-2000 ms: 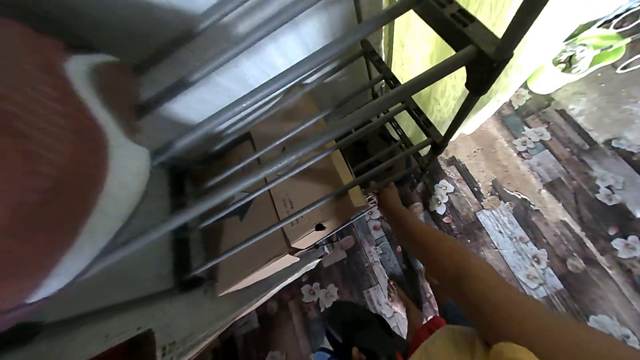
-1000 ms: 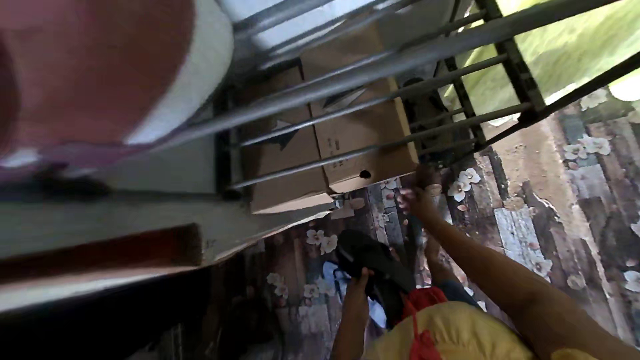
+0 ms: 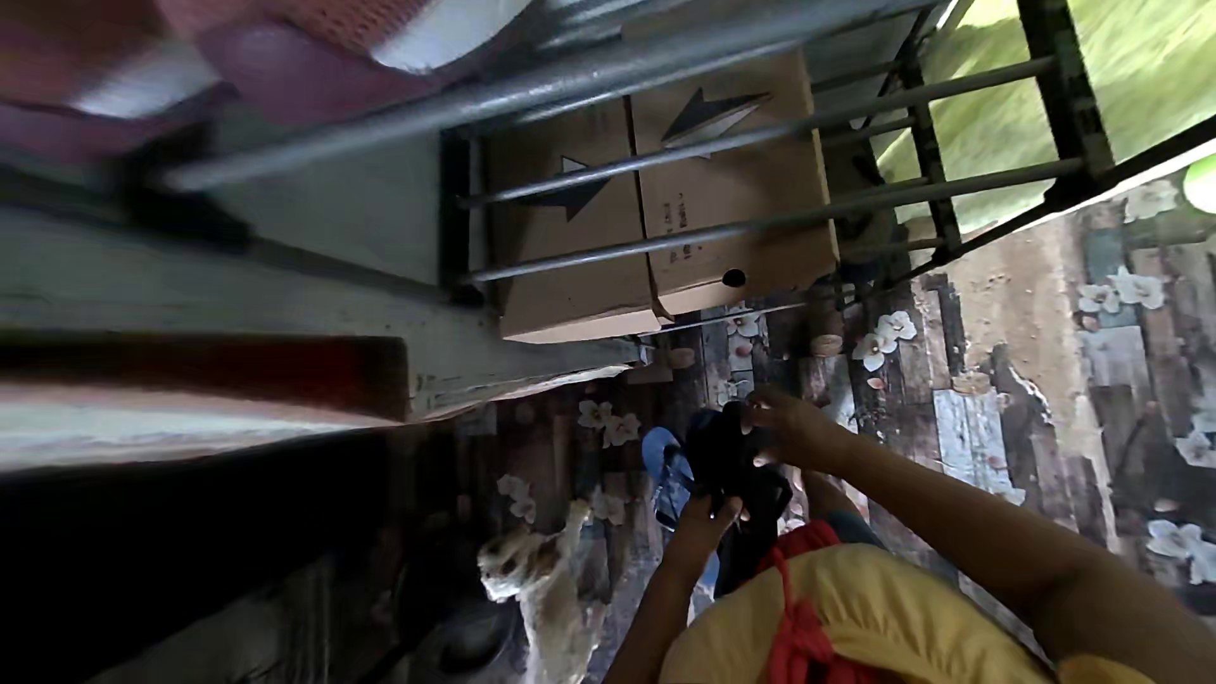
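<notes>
Both of my hands are on dark footwear (image 3: 717,446), whose exact kind is hard to tell in the shade. My left hand (image 3: 708,522) grips its lower side, thumb uppermost. From the right, my right hand (image 3: 784,427) reaches over with its fingers on the upper end. Close beside it on the left lies a blue flip-flop (image 3: 665,465). Above my hands, a cardboard box (image 3: 731,190) with printed stars sits behind the metal bars of a rack (image 3: 950,190).
A light-coloured animal, apparently a dog (image 3: 546,579), is on the patterned floor (image 3: 969,437) left of my left arm. A green-yellow curtain (image 3: 1130,95) hangs at the upper right. Pinkish-red fabric (image 3: 304,57) lies at the upper left.
My right hand has moved away from the rack's lower corner to the dark footwear. My left hand still holds it. The animal has come into view at the bottom, as the view shifted.
</notes>
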